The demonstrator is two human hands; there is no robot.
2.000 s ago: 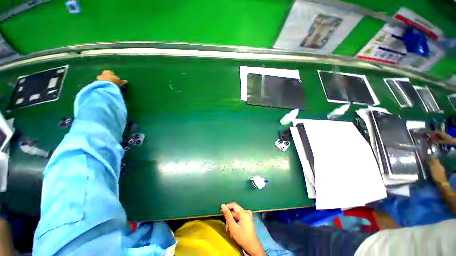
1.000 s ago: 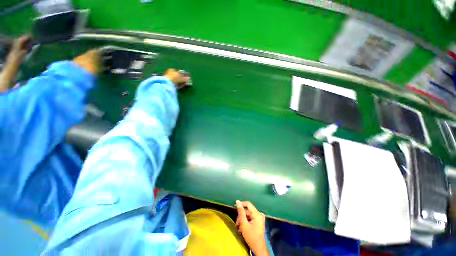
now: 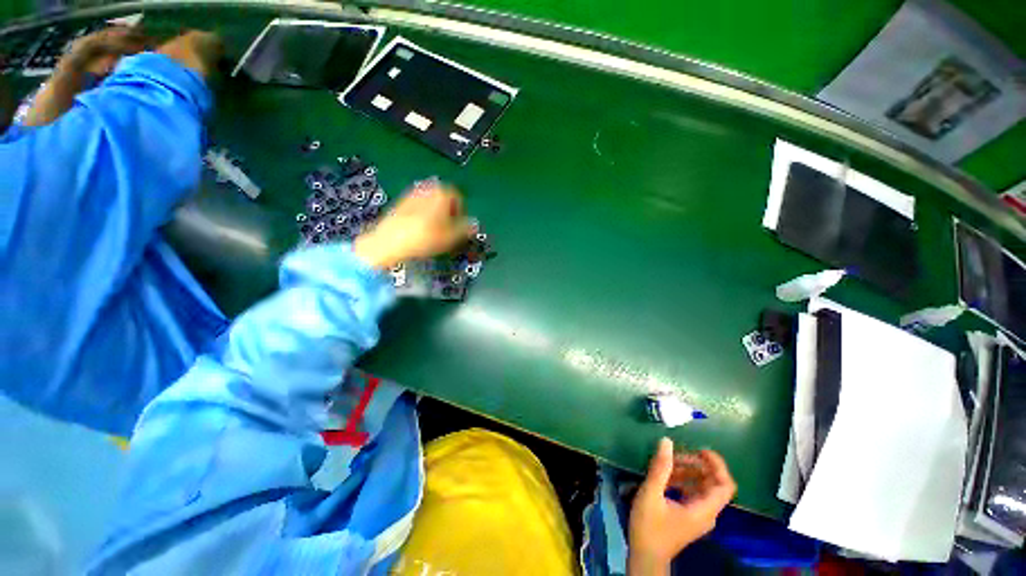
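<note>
My left hand (image 3: pixel 419 228), in a blue sleeve, is blurred over a heap of small dark lens pieces (image 3: pixel 340 203); its fingers look bent, and whether it holds a piece is hidden. More pieces lie under and beside it. My right hand (image 3: pixel 681 495) is at the table's front edge, thumb and fingers apart, with nothing visible in it. A small white glue bottle (image 3: pixel 673 411) with a blue tip lies just beyond it. A black panel (image 3: pixel 433 99) with white pads lies behind the heap.
White sheets and dark panels are stacked (image 3: pixel 889 433) at right, with lens pieces (image 3: pixel 763 348) and a white bottle (image 3: pixel 810 284) beside them. A dark panel (image 3: pixel 849 214) lies behind. Another worker's blue sleeves (image 3: pixel 124 169) and hands are at left, near another bottle (image 3: pixel 233 173).
The view has swung left, showing more of the heap. My left hand has come back from the table's far side to over the heap. My right hand has opened wider, nearer the small bottle.
</note>
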